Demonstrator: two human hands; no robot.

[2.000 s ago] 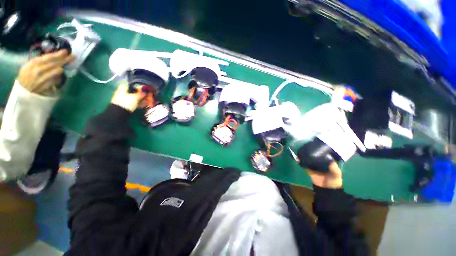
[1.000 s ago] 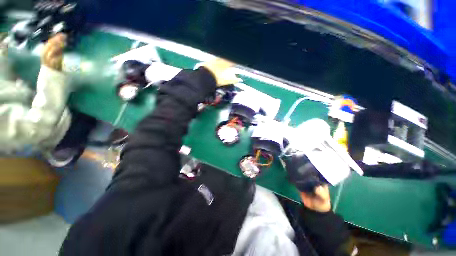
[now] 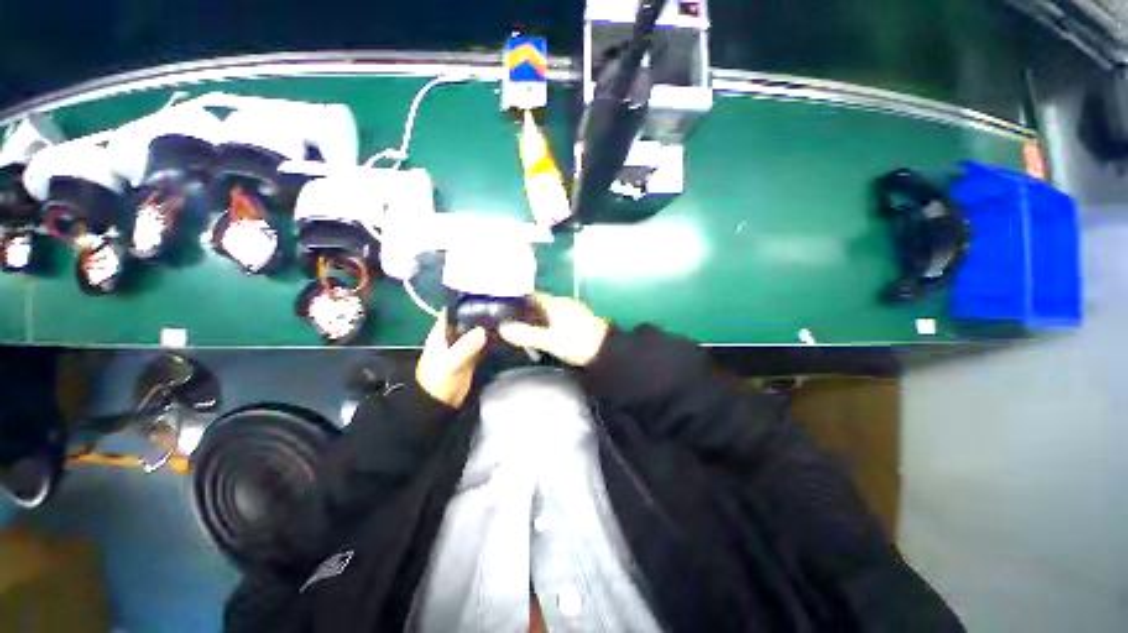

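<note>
A white camera body (image 3: 489, 261) with a black rounded camera head (image 3: 492, 313) is at the bench's front edge, before my torso. My left hand (image 3: 450, 359) holds the head's left side. My right hand (image 3: 563, 331) holds its right side, fingers over the black part. The lens face cannot be made out. Just left lies another white camera body (image 3: 361, 198), with a pale round disc (image 3: 334, 309) hanging from it on orange wires. A white cable loops behind it.
More camera bodies (image 3: 251, 130) with wired discs line the left. Behind my hands are a yellow tube (image 3: 541, 173), a black electric screwdriver (image 3: 609, 124) and a feeder box (image 3: 679, 72). A blue bin (image 3: 1014, 247) with black shells (image 3: 922, 235) beside it is at the right.
My view has turned to the right. My left hand has left the row of bodies and joined my right hand on the black head. The neighbouring worker is out of view.
</note>
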